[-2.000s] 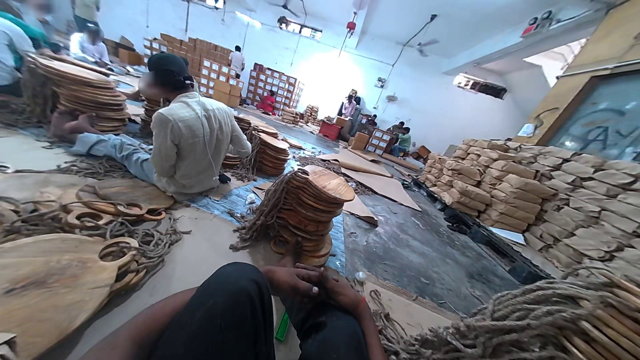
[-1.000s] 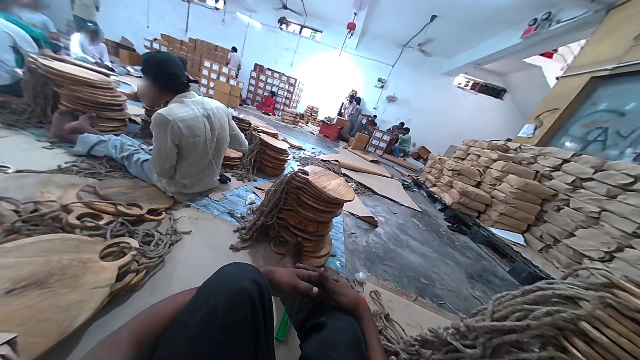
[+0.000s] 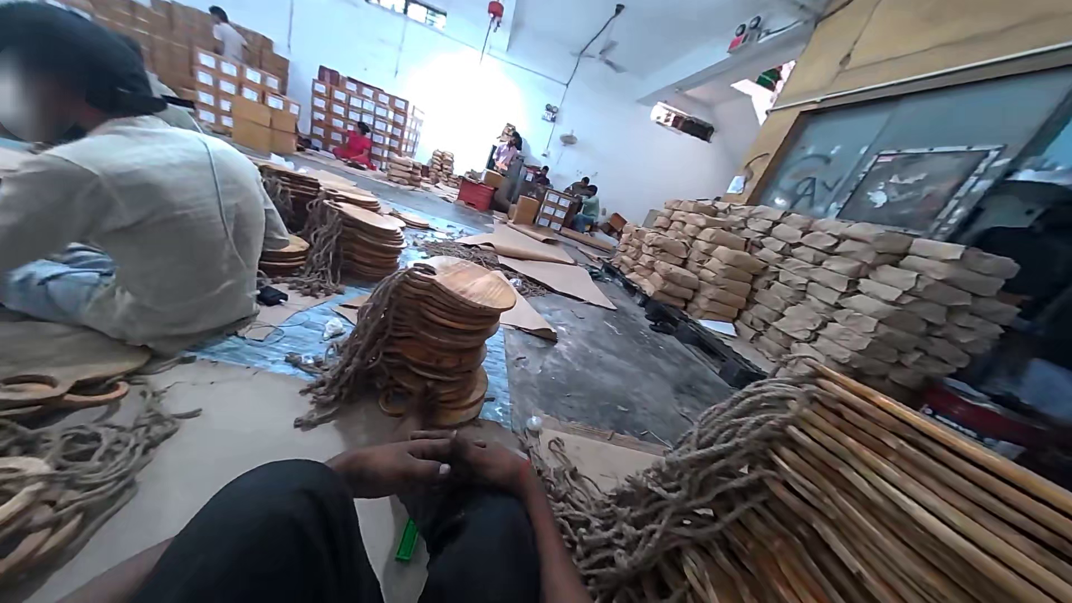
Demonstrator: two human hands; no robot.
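Observation:
My left hand (image 3: pixel 389 467) and my right hand (image 3: pixel 490 462) meet at the lower middle, over my dark trousers, with fingers touching or interlaced; no object shows in either. Just beyond them stands a tall stack of round wooden boards (image 3: pixel 440 335), with rope loops (image 3: pixel 364 343) hanging down its left side. A green object (image 3: pixel 407 541) lies on the floor between my legs. At the lower right, more wooden boards (image 3: pixel 888 486) are stacked on a slant, their twisted ropes (image 3: pixel 670 494) spilling towards my right forearm.
A person in a light shirt (image 3: pixel 159 226) sits close at the left. Wooden boards with rope (image 3: pixel 75 368) lie at the left edge. Brown paper-wrapped packages (image 3: pixel 837 285) are piled at the right. Cardboard sheets (image 3: pixel 561 280), further board stacks (image 3: pixel 360 239) and cartons (image 3: pixel 360 109) stand beyond.
The view has swung to the right. The seated person at the left leans further forward than before. My hands stay together in front of me.

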